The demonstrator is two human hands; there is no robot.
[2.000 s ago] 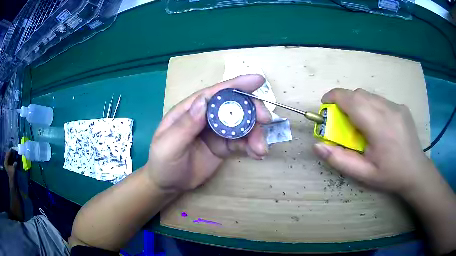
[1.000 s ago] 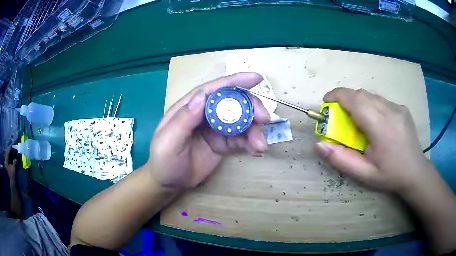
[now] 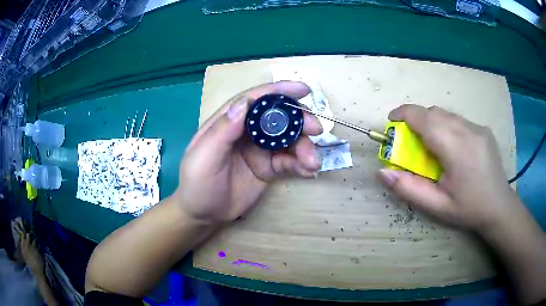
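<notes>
My left hand (image 3: 224, 161) holds a round black part (image 3: 274, 137) up over the tan board, its face towards me. The part shows a ring of white dots and a dark grey, shiny centre. My right hand (image 3: 458, 164) grips a yellow hand tool (image 3: 413, 153) at the right. Its thin metal rod (image 3: 341, 121) runs left from a brass-coloured collar, and the tip lies over the upper right of the part's face. Whether the tip touches cannot be told. White wipes (image 3: 335, 156) lie behind my left fingers.
The tan board (image 3: 287, 251) carries dark crumbs and purple marks. At left are a spotted cloth (image 3: 118, 174), thin sticks (image 3: 141, 124) and two squeeze bottles (image 3: 45, 132). Clear trays (image 3: 72, 42) stand at upper left. Another person's hands (image 3: 27, 245) show at lower left. A dark cord (image 3: 530, 164) runs at right.
My left hand has raised and tilted the black part slightly; its centre has gone from pale to dark. The rod's tip now lies further onto its face. The other person's hands have moved down.
</notes>
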